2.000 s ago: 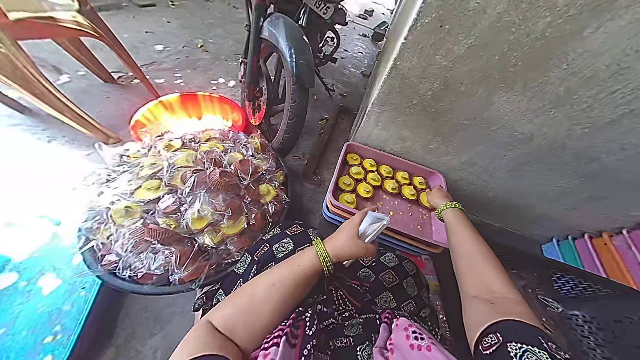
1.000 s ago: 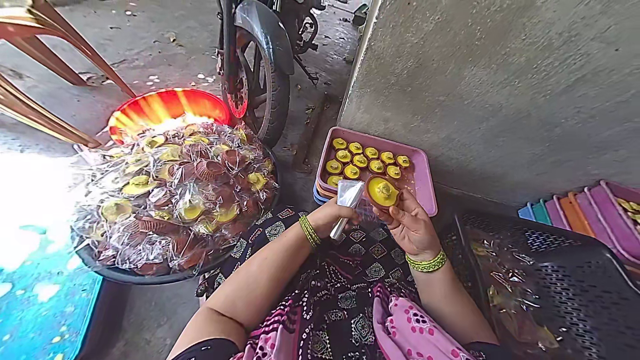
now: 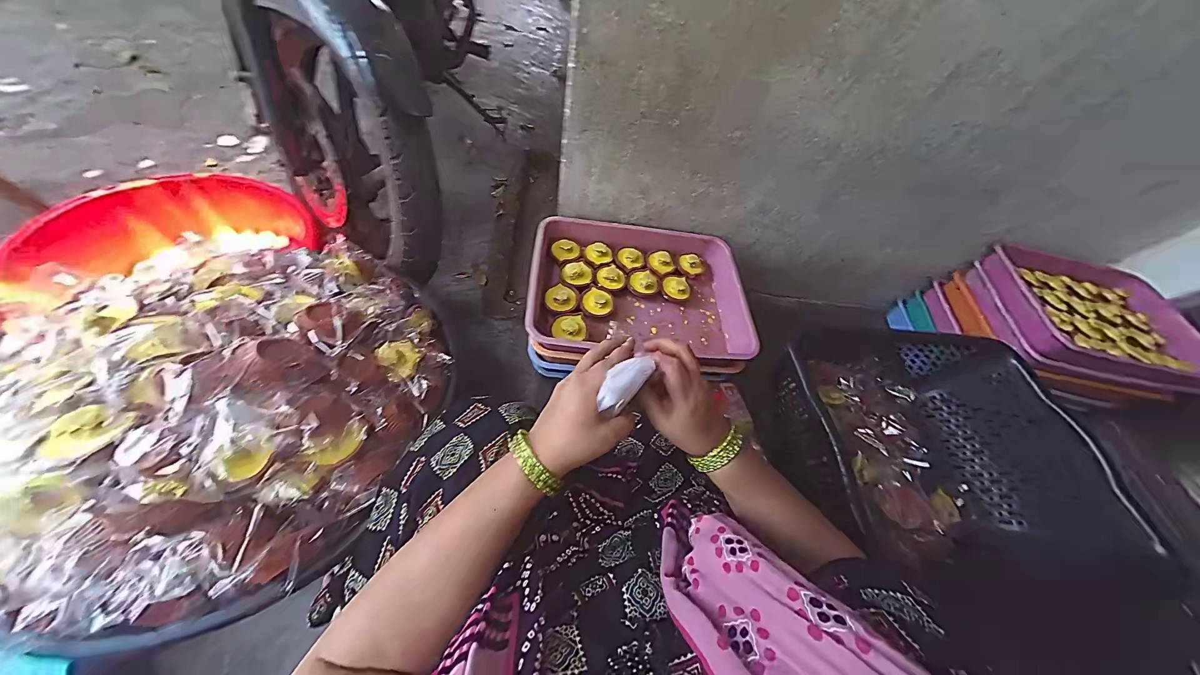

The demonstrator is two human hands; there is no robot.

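Note:
My left hand (image 3: 583, 412) grips a small bundle of clear plastic bags (image 3: 625, 382) above my lap. Close against it on the right, my right hand (image 3: 682, 398) has its fingers curled at the bundle; whether the round yellow-topped piece is still between the fingers is hidden. Just beyond both hands lies a pink plastic tray (image 3: 736, 300) on a stack of trays, with rows of round yellow-topped pieces (image 3: 609, 277) toward its left and crumbs on its floor. At my left, a wide tub is heaped with plastic-wrapped brown and yellow pieces (image 3: 272, 375).
A red basin (image 3: 169, 211) stands behind the heap, near a motorcycle wheel (image 3: 412, 187). On the right, a black perforated crate (image 3: 994, 450) holds some wrapped pieces, with stacked coloured trays (image 3: 1008, 309) behind it. A concrete wall (image 3: 844, 141) rises beyond the pink tray.
My right hand reached into the pink tray, then held up a yellow-topped piece. Now it has moved in against my left hand and the bags, and the piece no longer shows.

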